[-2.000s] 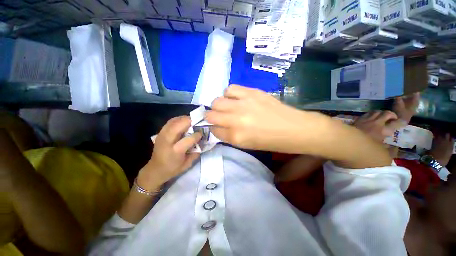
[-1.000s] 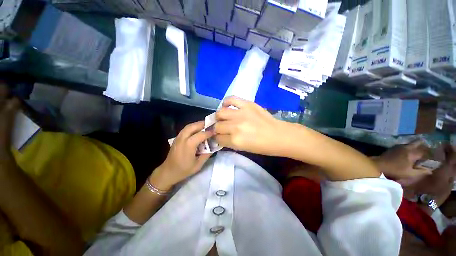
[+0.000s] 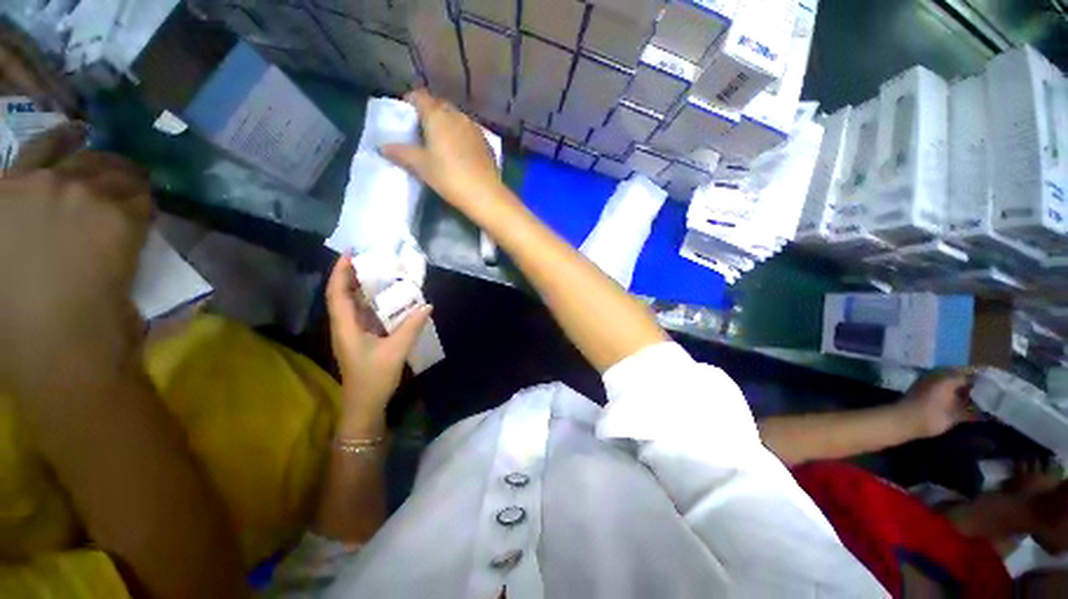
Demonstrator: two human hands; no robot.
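My left hand (image 3: 372, 351) holds a small white carton (image 3: 401, 302) upright at its open end, with a flap hanging at its lower right. My right hand (image 3: 451, 152) reaches across to the left, its fingers on the upper part of a soft white pouch (image 3: 372, 187). The pouch's lower end lies at the carton's mouth; whether it is inside I cannot tell. A second white pouch (image 3: 627, 232) lies on the blue mat (image 3: 556, 197). A white device (image 3: 488, 240) is mostly hidden behind my right forearm.
A leaflet stack (image 3: 750, 217) lies right of the mat. Stacked cartons (image 3: 504, 70) stand behind it, and more upright cartons (image 3: 914, 164) at right. Larger open boxes lie at left (image 3: 269, 123) and right (image 3: 896, 328). People in yellow (image 3: 252, 421) and red (image 3: 890, 527) sit on either side.
My right hand has left the carton's mouth and moved up and left onto the pouch. My left hand has moved left with the carton. The view has shifted, so the bench things appear further right.
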